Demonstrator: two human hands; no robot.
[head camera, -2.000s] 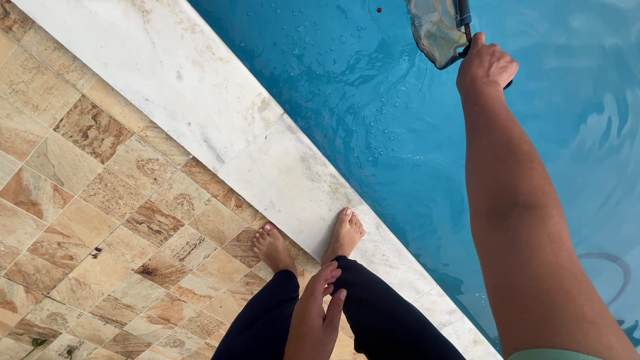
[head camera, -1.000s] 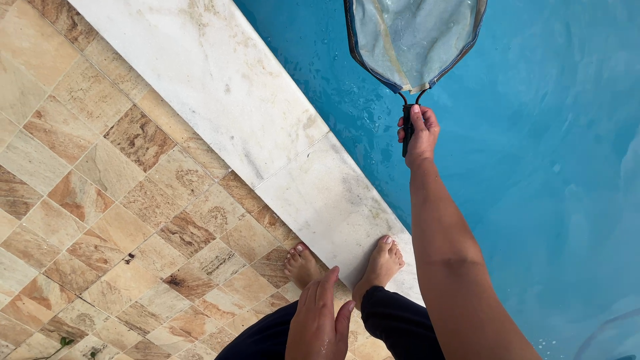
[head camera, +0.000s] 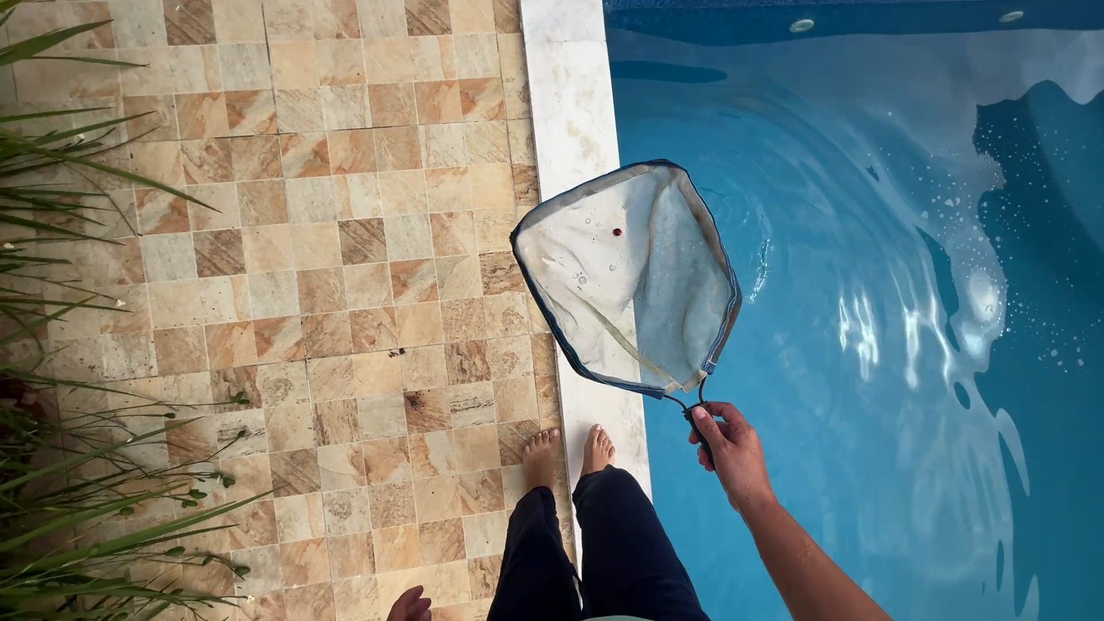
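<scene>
My right hand (head camera: 726, 442) is closed around the short dark handle of a pool skimmer net (head camera: 677, 259). The net has a dark blue rim and a pale translucent mesh. It hangs partly above the white stone pool coping (head camera: 573, 112) and partly above the pool water (head camera: 811, 216). A small dark red round thing (head camera: 617, 231) and a few bubbles or drops show on the mesh. My left hand (head camera: 410, 604) is at the bottom edge, mostly cut off, over the tiles; only part of its fingers shows, and no object is visible in it.
My bare feet stand at the pool's edge, one on the coping and one on the beige and brown floor tiles (head camera: 328, 285). Long-leaved green plants (head camera: 78, 483) reach over the tiles from the left. Two round pale fittings (head camera: 802, 26) show on the far pool wall.
The net has moved from over the water to partly over the coping, still in my right hand. My left hand has dropped mostly out of view. The view has turned strongly.
</scene>
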